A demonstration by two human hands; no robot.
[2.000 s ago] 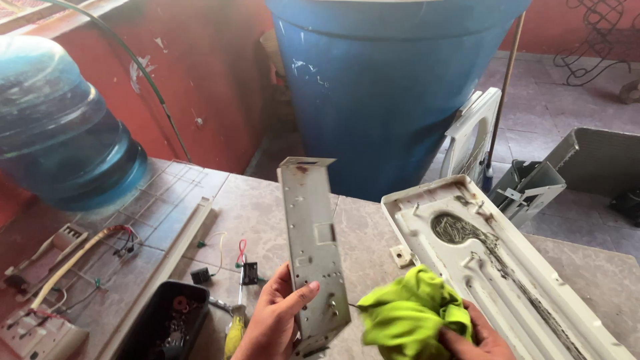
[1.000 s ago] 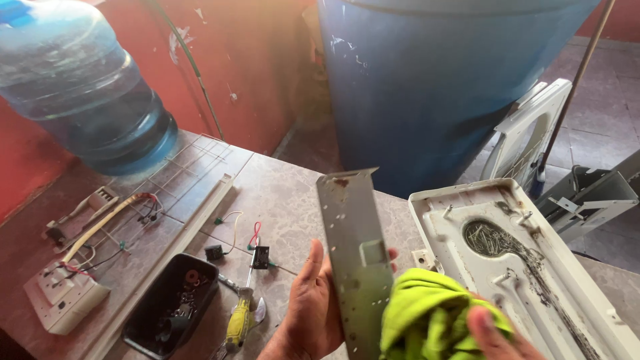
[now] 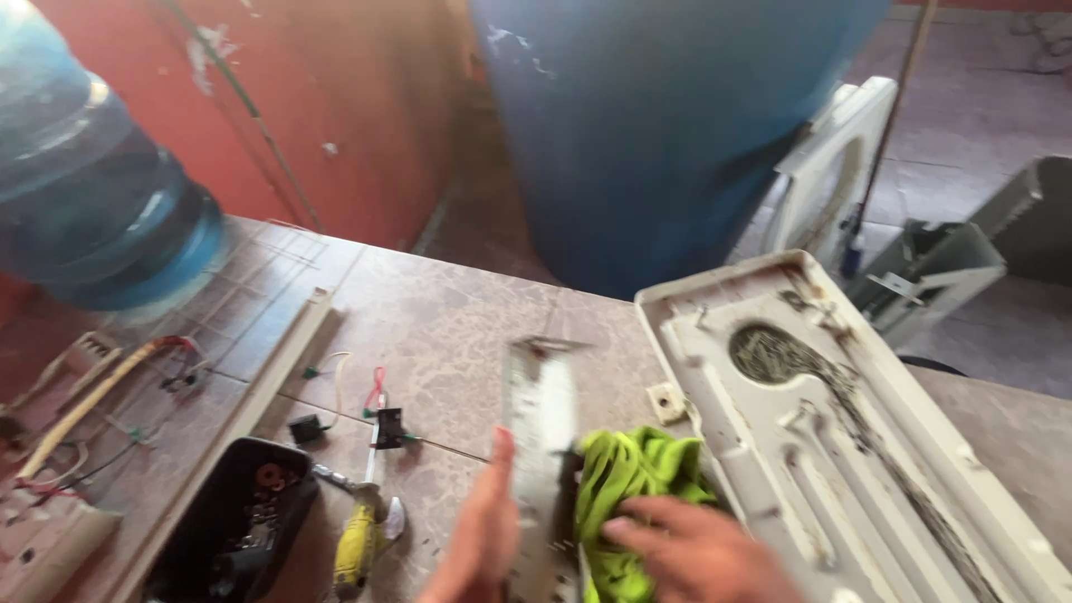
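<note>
My left hand is on the left edge of a long bent sheet-metal bracket, which stands tilted at the bottom middle; its thumb points up along the metal and the picture is blurred there. My right hand presses a bright green cloth against the bracket's right side. The bracket has small holes and a bent flange at its top end. Right of the cloth lies a dirty off-white plastic or metal panel with moulded channels and a round recess full of debris.
Left of my hands are a yellow-handled screwdriver, small black components with wires, a black tray of hardware, a long metal rail and a wired control part. Behind stand a water jug and a large blue barrel.
The bracket has turned to show a narrower side, and the green cloth has come against its right side. The view has shifted somewhat.
</note>
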